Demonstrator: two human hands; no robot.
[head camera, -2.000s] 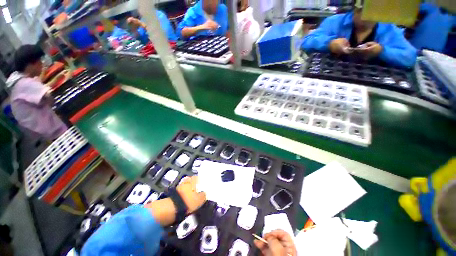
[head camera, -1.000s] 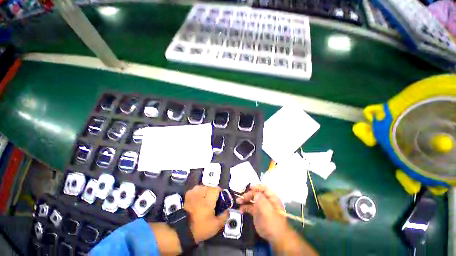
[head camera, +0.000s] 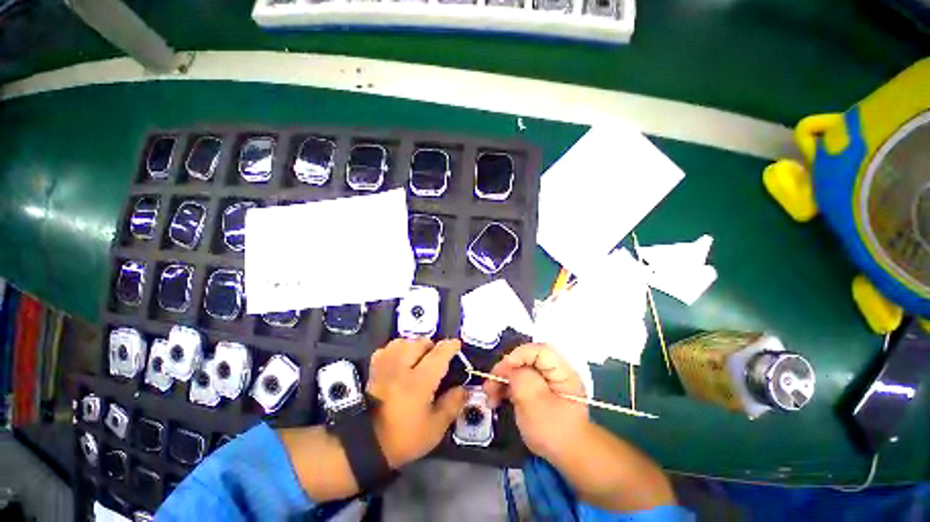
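My left hand (head camera: 410, 400), with a black band at the wrist, holds a dark watch case (head camera: 456, 375) at its fingertips; the fingers hide most of it. My right hand (head camera: 543, 400) grips a thin bamboo stick (head camera: 612, 408), its front end at the rim of the case and its rear end out to the right. Both hands are over the near right part of the black foam tray (head camera: 532, 204). A watch assembly, back up (head camera: 473, 420), lies just below the hands. A white wipe (head camera: 494, 310) lies on the tray above them.
A white label slip (head camera: 328, 251) lies across the tray pockets. Right of the tray are a paper sheet (head camera: 606, 194), crumpled wipes (head camera: 602, 311), spare sticks, a tan bottle (head camera: 726, 373) with a metal top and a blue-and-yellow toy-like object (head camera: 838, 194). A white tray (head camera: 449, 18) is across the bench.
The view has tilted further down onto the bench. The dark piece seen on the slip two seconds ago is gone from it. The stick now reaches the case in my left hand.
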